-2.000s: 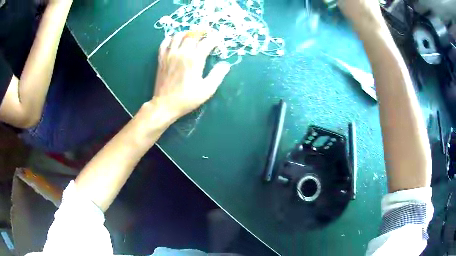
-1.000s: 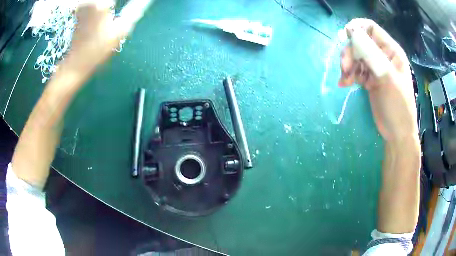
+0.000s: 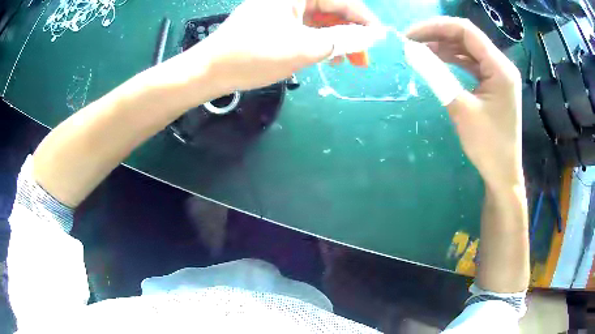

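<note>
A thin white sealing ring (image 3: 368, 98) hangs as a loop between my two hands, above the bench. My left hand (image 3: 293, 39) reaches across and pinches the ring at its upper left, with orange at its fingers. My right hand (image 3: 466, 78), with a white finger cot (image 3: 434, 72) on the thumb, pinches the ring at its upper right. The fingertips of both hands nearly meet. The black housing (image 3: 244, 121) lies on the bench, its upper part mostly hidden by my left hand and forearm. Its silver center bearing (image 3: 224, 103) shows partly below the forearm.
A gasket pile (image 3: 75, 16) lies at the upper left. One dark rod (image 3: 162, 40) shows beside the housing. Black housings (image 3: 566, 91) line the right side, with blue-handled pliers (image 3: 539, 212) below them. Yellow tape remnants (image 3: 464, 251) mark the front edge.
My left hand has left the gasket pile and come over the housing to my right hand. The ring, earlier hanging from my right hand, is now between both hands. The view has shifted.
</note>
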